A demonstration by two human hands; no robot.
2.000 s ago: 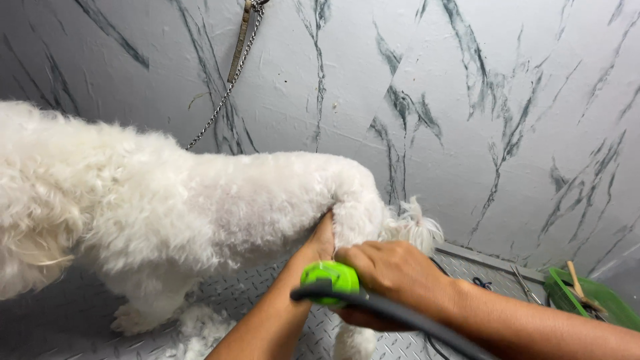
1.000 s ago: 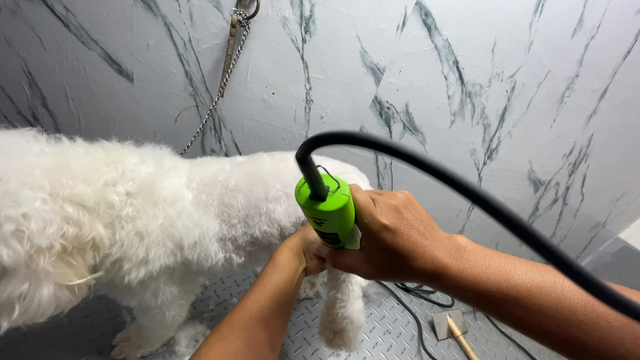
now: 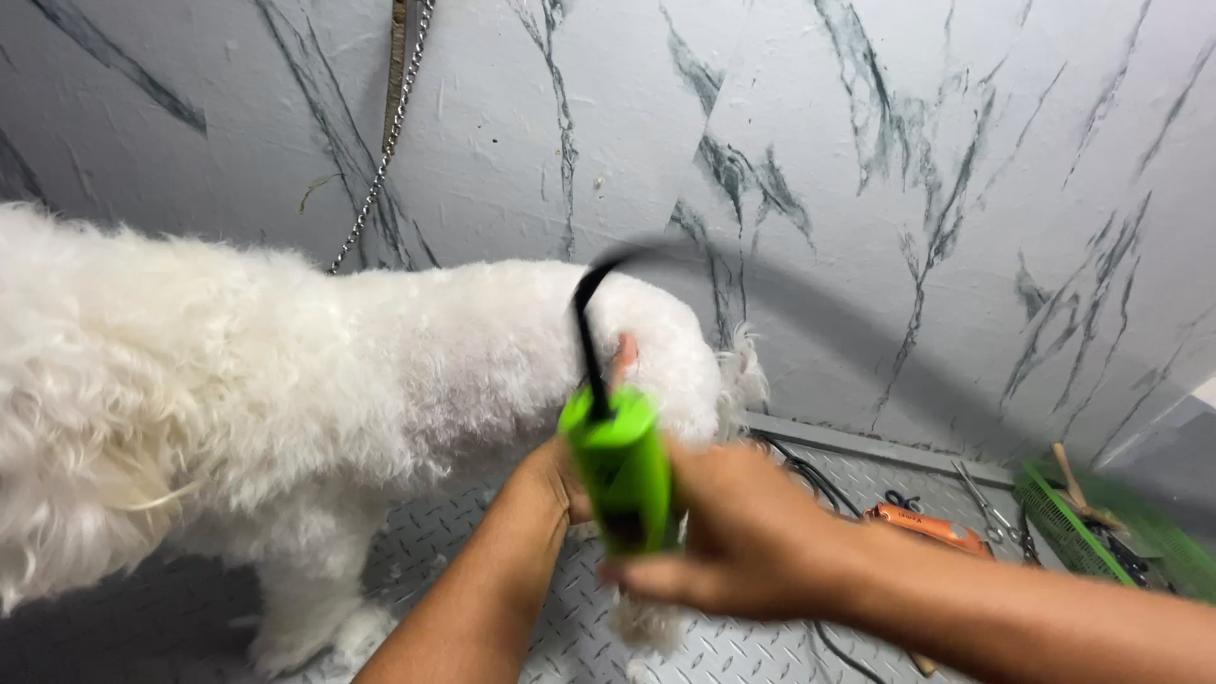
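A white curly-haired dog (image 3: 456,351) stands side-on, its hindquarters at centre and its coat short along the back and rump, longer toward the left. My right hand (image 3: 750,532) grips a bright green corded clipper (image 3: 622,475), blurred by motion, in front of the hind leg. The clipper's blade end is hidden. From its top a black cord (image 3: 587,332) arches up and to the right. My left hand (image 3: 565,475) is at the dog's hind leg, partly behind the clipper, with one finger showing against the thigh.
A chain (image 3: 380,171) hangs by the marbled wall (image 3: 608,123). On the textured metal tabletop (image 3: 741,655), at right, lie an orange clipper (image 3: 926,527), scissors (image 3: 983,503), black cords and a green basket (image 3: 1069,522) holding tools. Loose white hair lies near the front paws.
One second ago the clipper was upright near the rump's top; it is now lower, over the hind leg. My left hand has a finger up on the thigh.
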